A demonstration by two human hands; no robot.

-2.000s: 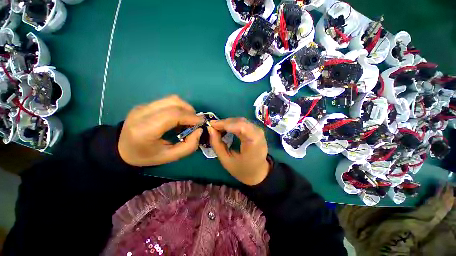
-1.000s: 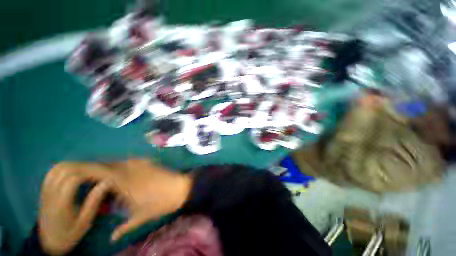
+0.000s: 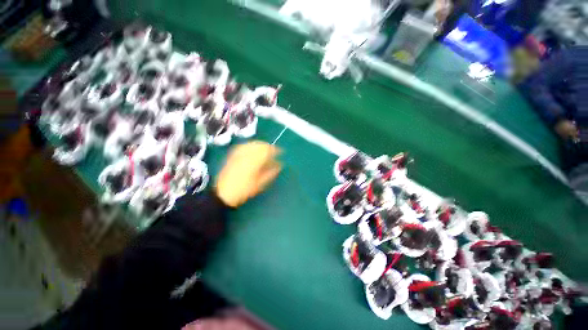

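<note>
My left hand (image 3: 248,174) is blurred and reaches over the green bench (image 3: 277,238), beside the left group of white camera housings (image 3: 151,164). Its fingers point up and right; whether they hold anything cannot be told. A thin pale line shows just above the fingers. My right hand is out of the picture. The right group of white camera housings (image 3: 387,293) stands open side up, with dark parts and red wires inside.
A white strip (image 3: 309,131) runs along the bench's far side. Beyond it are a white blurred pile (image 3: 342,26), a grey bin (image 3: 412,38), a blue tray (image 3: 477,45) and a person's dark sleeve (image 3: 548,90) at the right.
The view has swung to the left and shows more of the bench and the far side. My left hand has left the small part at my front and is stretched out. My right hand has gone from view.
</note>
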